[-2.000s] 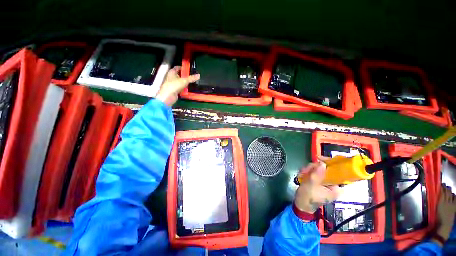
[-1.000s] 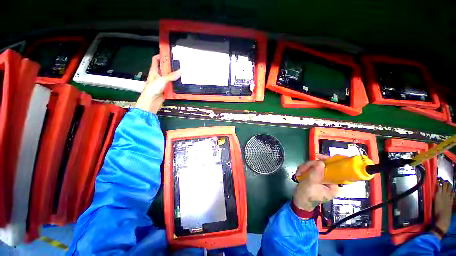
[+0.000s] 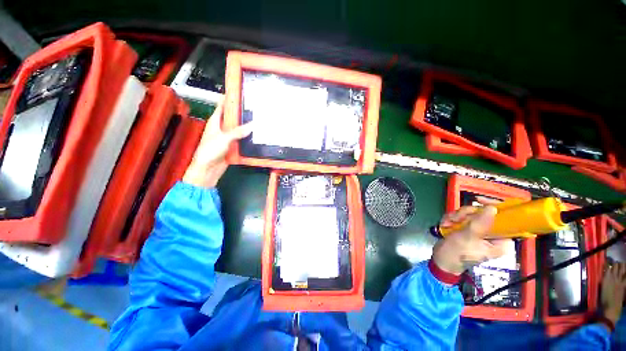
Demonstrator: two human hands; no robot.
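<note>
My left hand [image 3: 218, 147] grips the left edge of a red-framed open tablet [image 3: 302, 116], held raised and sideways above the belt's near edge. Its bright battery and circuit board face up. A second red-framed tablet [image 3: 310, 243] lies upright on the bench in front of me, its top edge close below the held one. My right hand [image 3: 470, 240] holds a yellow electric screwdriver [image 3: 525, 218], its dark tip pointing left, above another red-framed tablet [image 3: 497, 291] at the right.
A round dark screw tray [image 3: 390, 201] lies right of the front tablet. Framed tablets are stacked at the left [image 3: 51, 137]. More framed tablets [image 3: 473, 120] lie on the green belt. A black cable [image 3: 542, 273] crosses the right side. Another person's hand [image 3: 613, 291] is at the far right.
The framed tablet in my left hand has come up off the belt and nearer to me. My right hand still holds the screwdriver. The view has shifted, showing more of the left stack.
</note>
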